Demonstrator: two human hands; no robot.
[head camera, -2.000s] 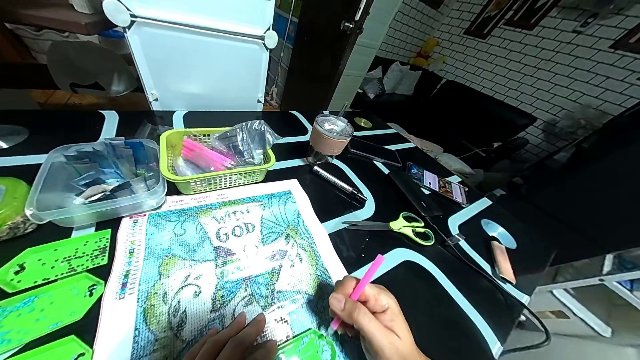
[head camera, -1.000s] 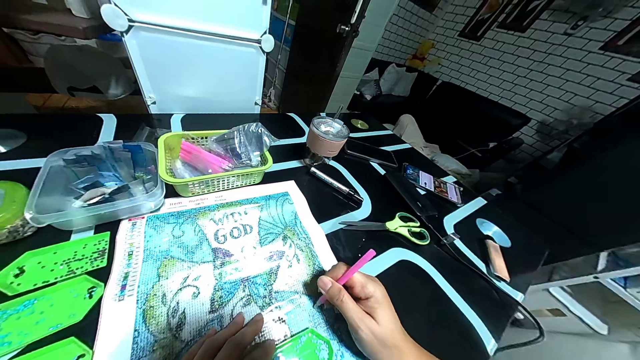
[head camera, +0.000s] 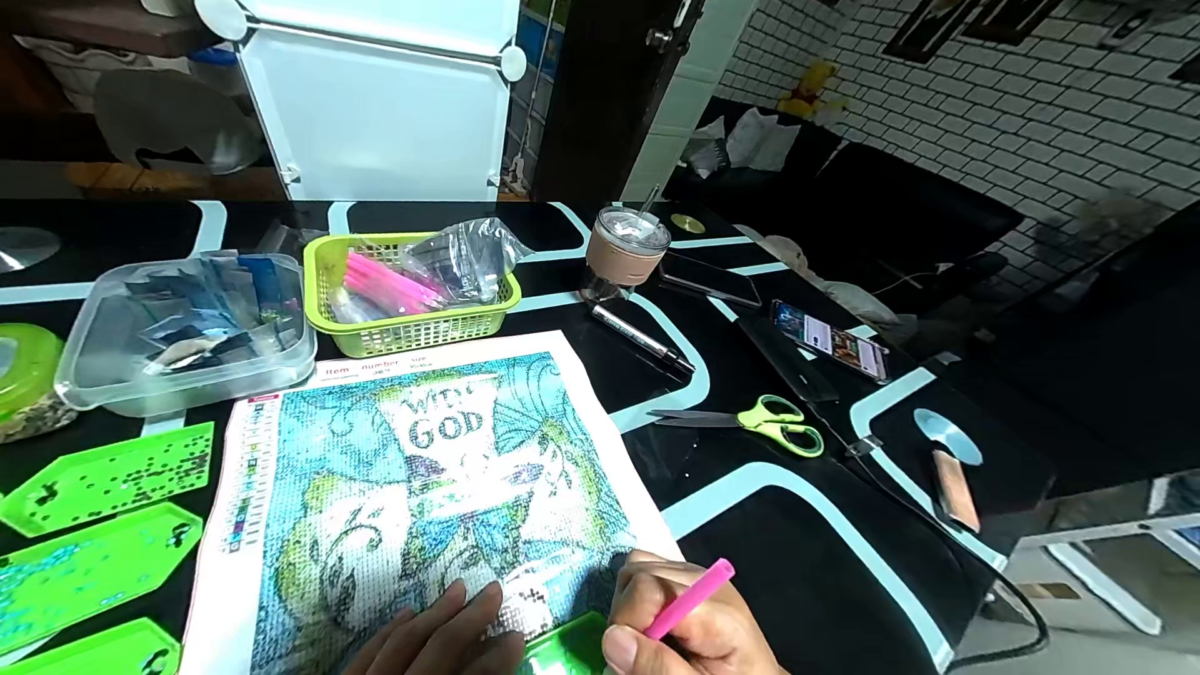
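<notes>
My right hand (head camera: 689, 623) holds a pink diamond-painting pen (head camera: 692, 598) between thumb and fingers, over the lower right edge of the diamond-painting canvas (head camera: 441, 450). The pen's tip is hidden by the fingers. My left hand (head camera: 436, 637) rests flat on the canvas's lower part, fingers spread a little, holding nothing. Between the hands, a green bead tray (head camera: 567, 647) lies on the canvas, partly cut off by the bottom edge. More green trays with small beads, one dark-beaded (head camera: 122, 473) and one blue-beaded (head camera: 94, 572), lie left of the canvas.
Behind the canvas stand a plastic tub of packets (head camera: 187, 375) and a green basket (head camera: 412, 333) with pink pens. To the right are a lidded cup (head camera: 626, 248), a marker (head camera: 642, 339), green-handled scissors (head camera: 783, 425), a phone (head camera: 830, 339) and a cable (head camera: 900, 502). A green-lidded jar (head camera: 28, 375) is far left.
My right hand has shifted over the canvas, the pink pen still in its grip and its tilt changed. My left hand stays on the canvas.
</notes>
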